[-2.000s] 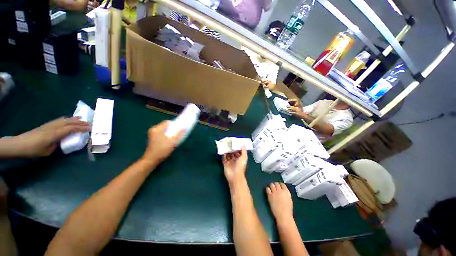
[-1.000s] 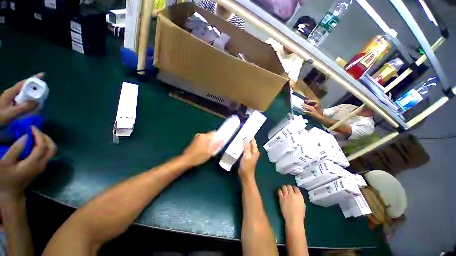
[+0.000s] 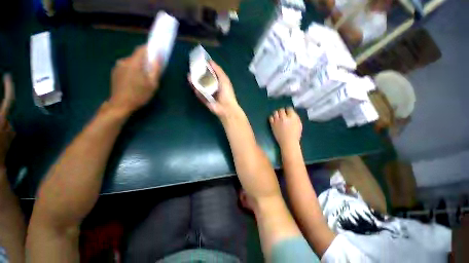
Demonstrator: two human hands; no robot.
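My left hand grips a white product, held up and tilted above the bench; it is blurred. My right hand holds a white unit box to the right of it. The box's open end faces me and shows a dull yellowish inside. The product and the box are apart. Another unit box lies on the green bench at the far left, its flap end toward me.
A dense pile of white unit boxes is on the right. A neighbour's hand rests on the bench edge below it. The brown carton's lower part is at the top. Another person's arm shows at the left edge.
The view has tipped down toward my lap. My left hand has drawn the product away from the box. The box in my right hand has turned its open end toward me.
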